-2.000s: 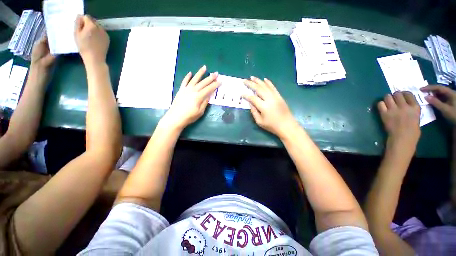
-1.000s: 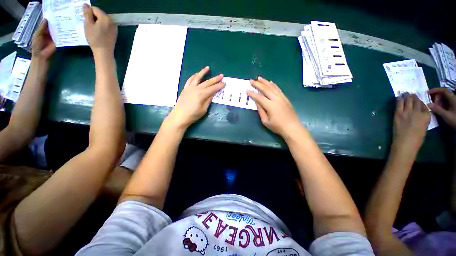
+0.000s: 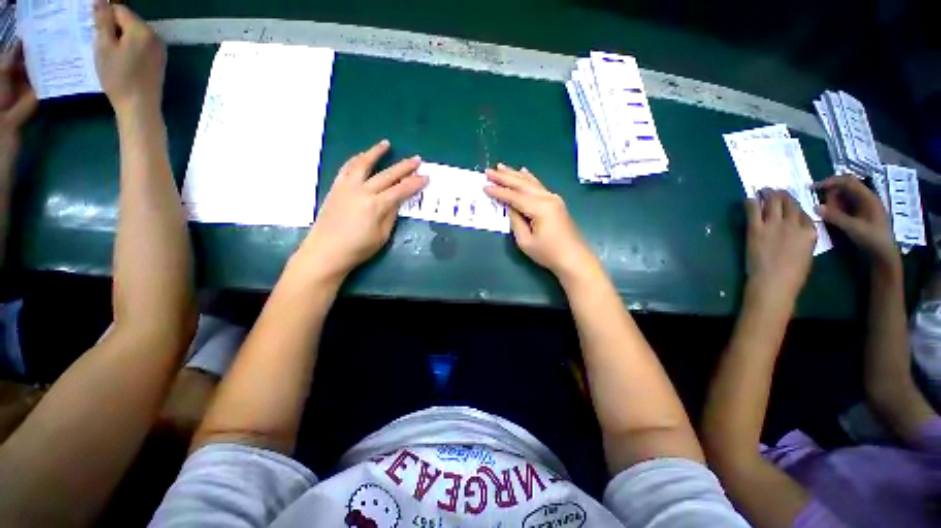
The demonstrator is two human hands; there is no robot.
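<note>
A folded leaflet (image 3: 452,196), a narrow white strip with a row of short dark bars, lies flat on the green bench in front of me. My left hand (image 3: 363,211) rests with its fingertips on the leaflet's left end. My right hand (image 3: 539,219) rests with its fingertips on its right end. The fingers of both hands lie over the ends and hide them. A stack of unfolded sheets (image 3: 260,134), blank-looking, lies to the left. An uneven pile of folded leaflets (image 3: 619,119) with dark bars lies to the right.
The glossy green bench (image 3: 444,113) has a pale strip (image 3: 413,46) along its far side. At the left, a neighbour's hands hold up a printed sheet (image 3: 64,52). At the right, another neighbour's hands work on a sheet (image 3: 774,165), near a leaflet pile (image 3: 851,134).
The view has turned right, so everything sits further left in the picture. Both my hands stay on the leaflet's ends. More of the right neighbour's piles shows.
</note>
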